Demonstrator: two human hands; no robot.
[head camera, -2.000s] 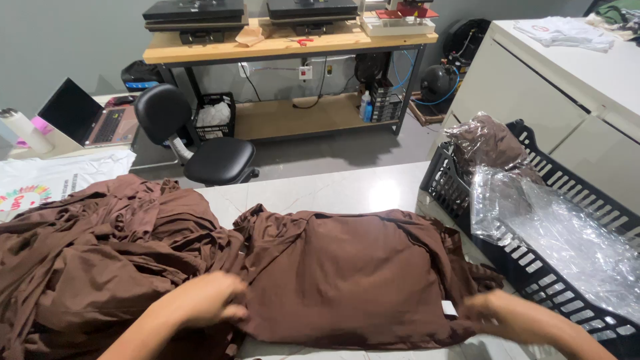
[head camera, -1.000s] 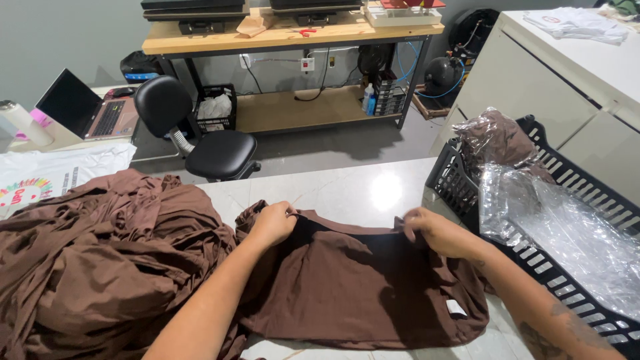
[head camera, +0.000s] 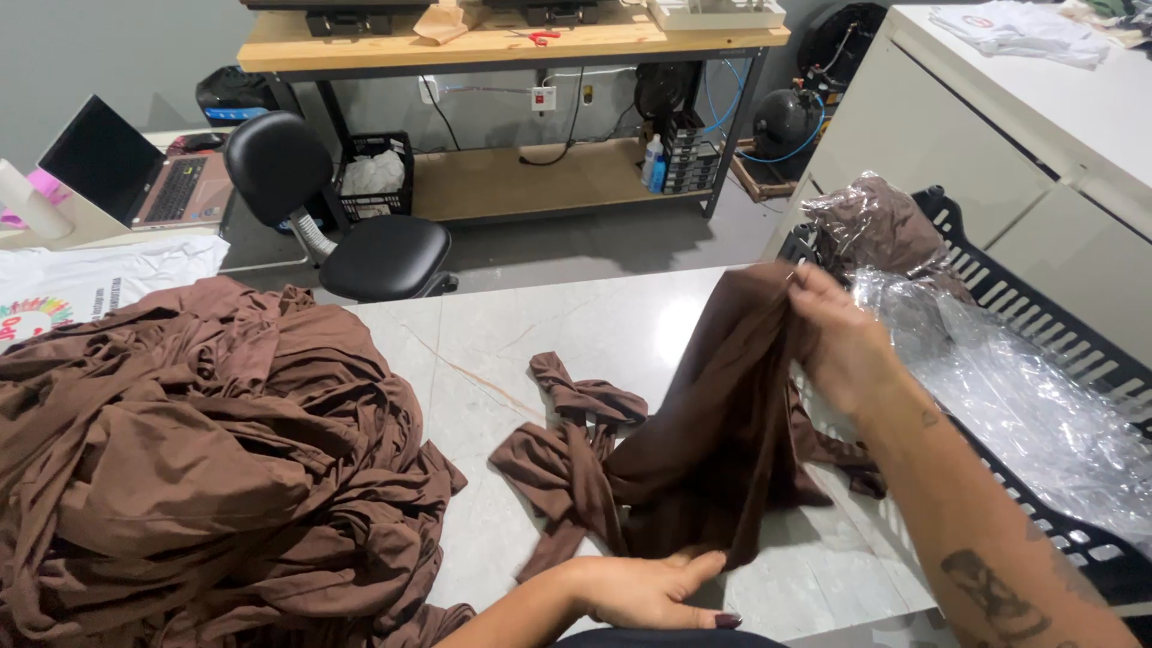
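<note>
My right hand (head camera: 832, 337) pinches an upper edge of a brown fabric garment (head camera: 711, 423) and holds it up off the light marble-look table (head camera: 477, 360). The garment hangs in folds, with strap-like strips lying on the table to its left and another to its right. Below the garment, near the table's front edge, my left hand (head camera: 661, 589) is spread, thumb apart from the fingers, with nothing seen in it. Whether it touches the lower hem cannot be told. A large heap of brown fabric (head camera: 207, 468) lies at the left.
A black plastic crate (head camera: 1044, 337) at the right holds clear plastic film (head camera: 1008, 396) and a bagged brown item (head camera: 877, 225). White printed bags (head camera: 108, 270) lie behind the heap. Beyond the table stand a black chair (head camera: 387, 256), a laptop (head camera: 135, 171) and a wooden-topped workbench (head camera: 621, 54).
The garment lay spread on the table and is now lifted and bunched from my right hand. My left hand has let go of its top edge and moved down toward the table's front.
</note>
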